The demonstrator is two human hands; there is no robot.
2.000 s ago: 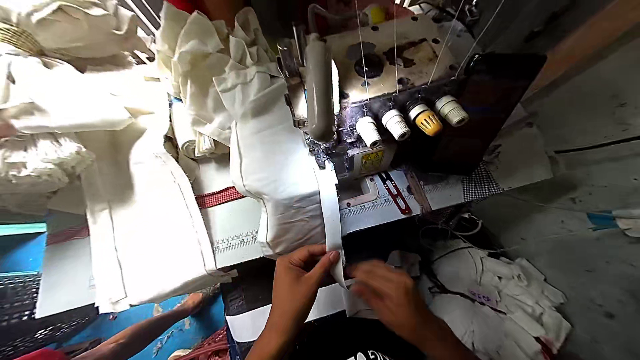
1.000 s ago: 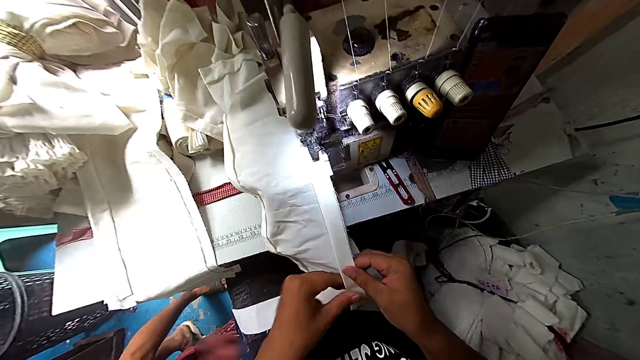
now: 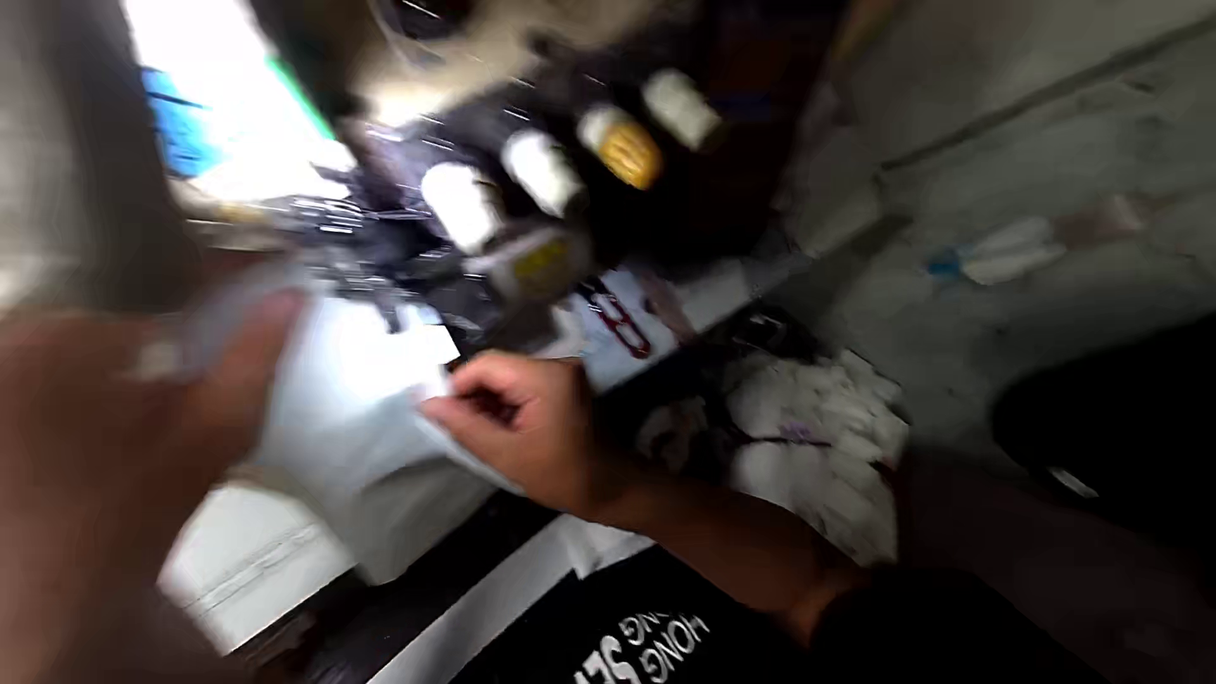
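White fabric point(image 3: 351, 408) lies beneath the needle area of a sewing machine point(image 3: 418, 228), lit brightly. My right hand point(image 3: 518, 418) pinches the fabric's right edge between thumb and fingers, just below the machine's head. My left hand point(image 3: 133, 427) is large and badly blurred at the left, raised over the fabric's left side; whether it holds anything cannot be told. A row of white thread-tension knobs point(image 3: 461, 204) and a yellow one point(image 3: 627, 157) sits on the machine's front.
A heap of white cloth pieces point(image 3: 817, 446) lies below the table at the right. A red-outlined part point(image 3: 622, 328) rests on the machine table. A white table edge point(image 3: 256, 560) shows at lower left, and grey floor point(image 3: 1045, 190) at the right.
Both hands were together on the strip at the fabric's edge; my left hand has moved away to the left, while my right remains at the edge. The view has swung and come closer to the machine.
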